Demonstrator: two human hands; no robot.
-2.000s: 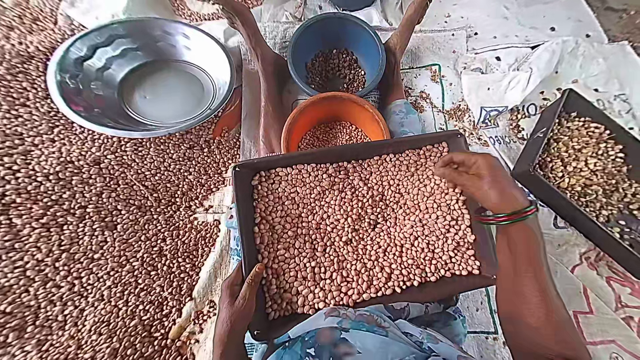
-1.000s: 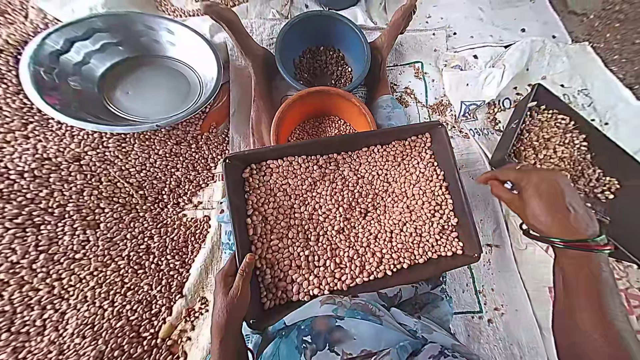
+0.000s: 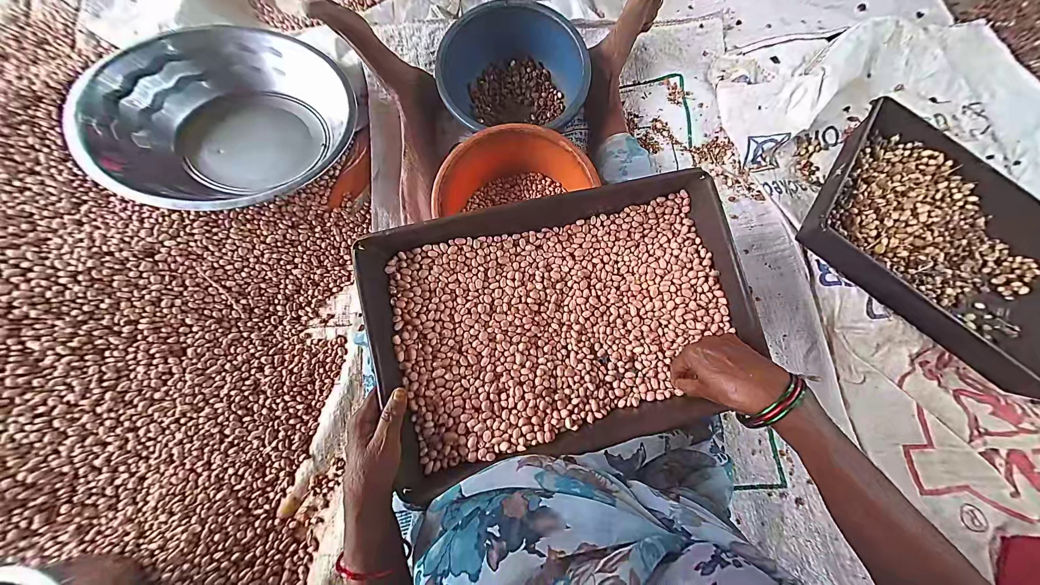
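A dark rectangular tray point(image 3: 735, 252) filled with pinkish peanut kernels point(image 3: 552, 317) rests over my lap, slightly tilted. My left hand point(image 3: 378, 447) grips its left edge near the lower corner, thumb on the rim. My right hand point(image 3: 723, 374) is at the kernels near the tray's lower right, its fingers curled downward; whether they pinch a kernel is hidden. Behind the tray's far edge stands an orange bowl point(image 3: 569, 162) with kernels, and beyond it a blue bowl point(image 3: 451, 57) holding darker kernels.
A wide metal basin point(image 3: 252, 142) sits at the upper left on a large spread of peanut kernels point(image 3: 162, 366). At the right, a second dark tray point(image 3: 902, 301) holds paler, broken pieces on woven sacks point(image 3: 796, 301). My legs flank the bowls. Part of a person's hand or foot shows at the lower left.
My right hand was over the tray's far right part, then moved out beside the second tray, and is now back at the lower right of the kernels. My left hand keeps its hold.
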